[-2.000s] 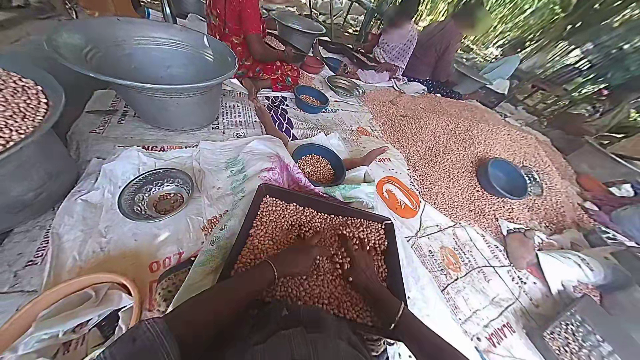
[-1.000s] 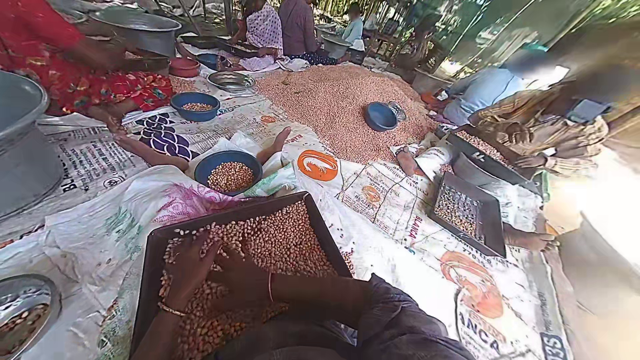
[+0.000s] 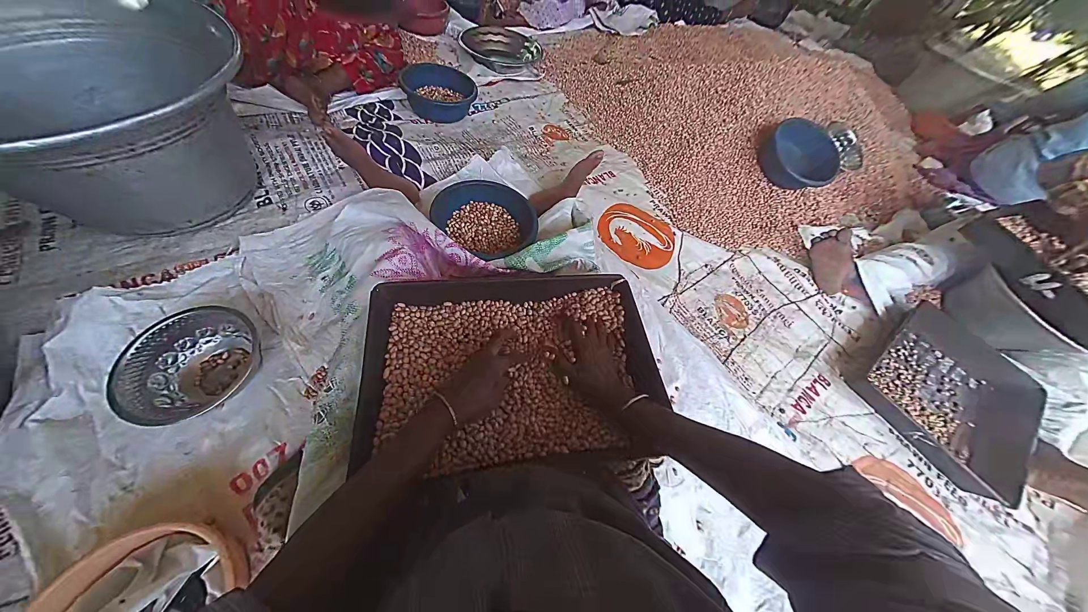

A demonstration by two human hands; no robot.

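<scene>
A dark rectangular tray (image 3: 501, 287) full of shelled peanuts (image 3: 535, 425) lies close against my body. My left hand (image 3: 480, 380) rests on the nuts left of the middle, its fingers pointing up and to the right. To its right my right hand (image 3: 592, 365) lies on the nuts with spread fingers. Neither hand plainly holds anything; some fingertips are hard to make out among the nuts. Just beyond the tray is a blue plastic bowl (image 3: 442, 204) partly filled with nuts. At the left, a patterned metal bowl (image 3: 140, 374) has a small brownish heap in it.
Printed sacks (image 3: 722, 297) cover the ground. A large metal basin (image 3: 127, 170) stands at upper left. A big nut heap (image 3: 680, 110) bears another blue bowl (image 3: 799, 155). Co-workers sit around, one foot (image 3: 833, 259) near a second tray (image 3: 1003, 416) at right. An orange-brown rim (image 3: 127, 544) shows at lower left.
The view has swung back left since one second ago. My hands have shifted over the nuts; they were close together at the tray's left part and are now farther apart near its middle.
</scene>
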